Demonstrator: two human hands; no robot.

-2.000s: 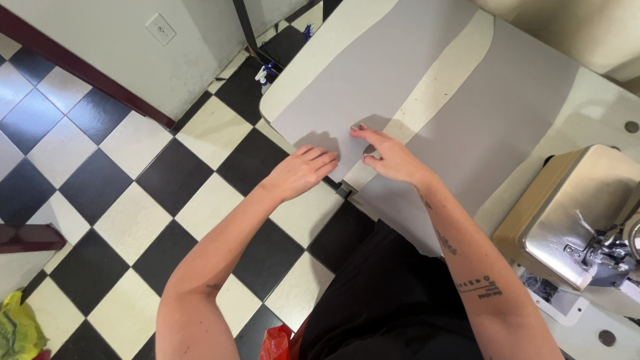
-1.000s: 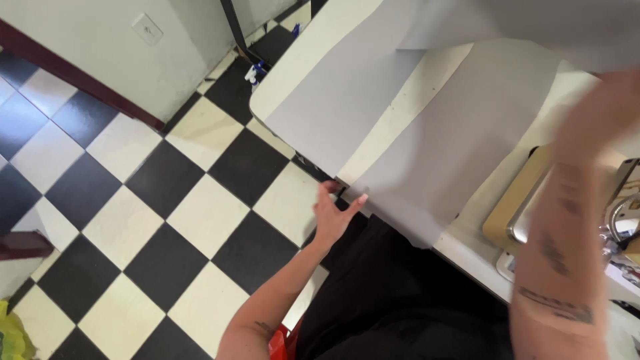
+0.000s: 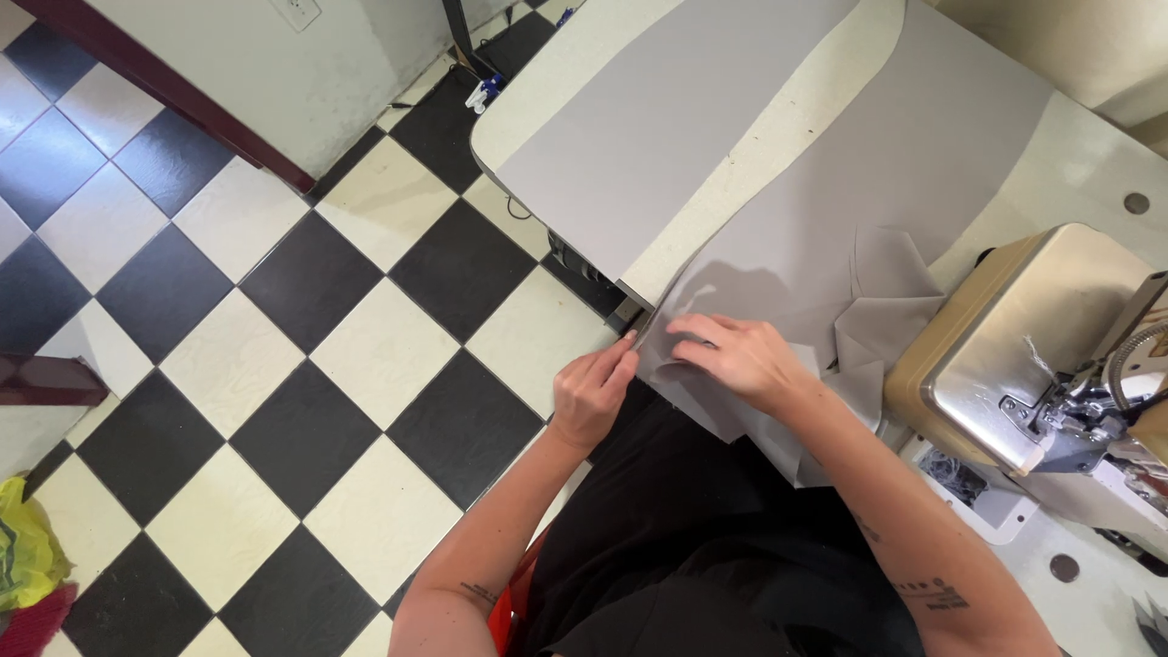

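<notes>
Two grey fabric pieces lie on the pale worktable, the left one (image 3: 657,119) flat, the right one (image 3: 821,192) with folds at its lower end. My left hand (image 3: 593,388) pinches the near edge of the right piece between thumb and fingers, just off the table's front edge. Beside it, my right hand (image 3: 735,356) rests over the same fabric with bent fingers; whether it grips any cloth is hard to tell. More grey cloth (image 3: 885,310) is bunched to the right of that hand, some of it hanging over my lap.
An industrial sewing machine (image 3: 1004,347) with a metal top stands at the right on the table (image 3: 1086,155). A lint-filled tray (image 3: 967,493) sits below it. A yellow plastic bag (image 3: 27,547) is on the checkered floor (image 3: 310,392) at the left.
My right hand has come back from the far right to beside my left hand. A grey fabric layer raised at the top right a second ago is no longer there; folded cloth now lies near the machine.
</notes>
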